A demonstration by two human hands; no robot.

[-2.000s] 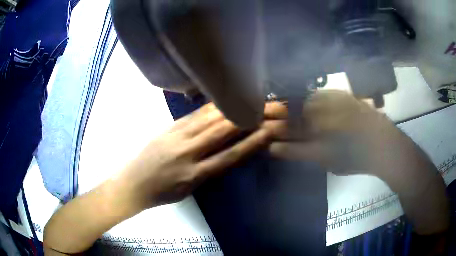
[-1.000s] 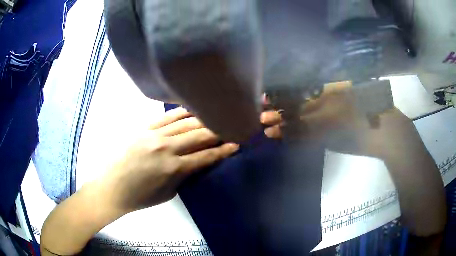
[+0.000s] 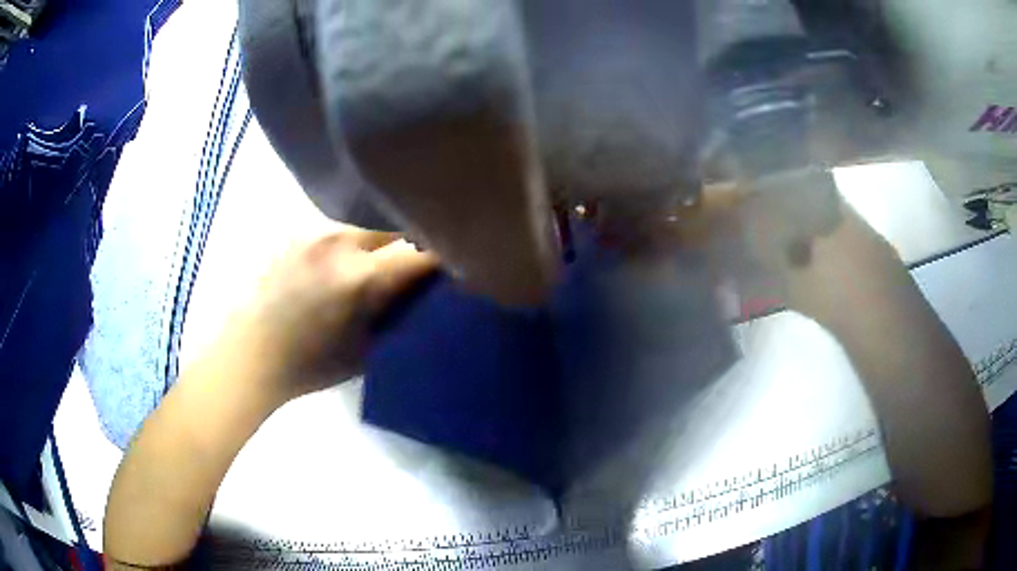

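Note:
A dark navy denim panel (image 3: pixel 480 390) lies under the sewing machine head (image 3: pixel 435 145), its pointed near end on the white table. The large blurred machine head covers the needle area. My left hand (image 3: pixel 323 290) is at the panel's left edge, its fingertips hidden behind the head and cloth. My right hand (image 3: pixel 758 240) is at the right, behind the machine's lower parts, blurred, with its fingers mostly hidden. I cannot tell whether either hand grips the cloth.
Stacked pale blue denim pieces (image 3: pixel 139 268) lie left of the machine. A dark denim pile (image 3: pixel 50 223) with pale stitch lines is at the far left. A printed ruler scale (image 3: pixel 769 480) runs along the table's front edge. Blue items (image 3: pixel 825 547) show below the table at the lower right.
The navy panel has moved away from me under the head, and its near end now shows on the table. My left hand has shifted, its fingers now mostly hidden.

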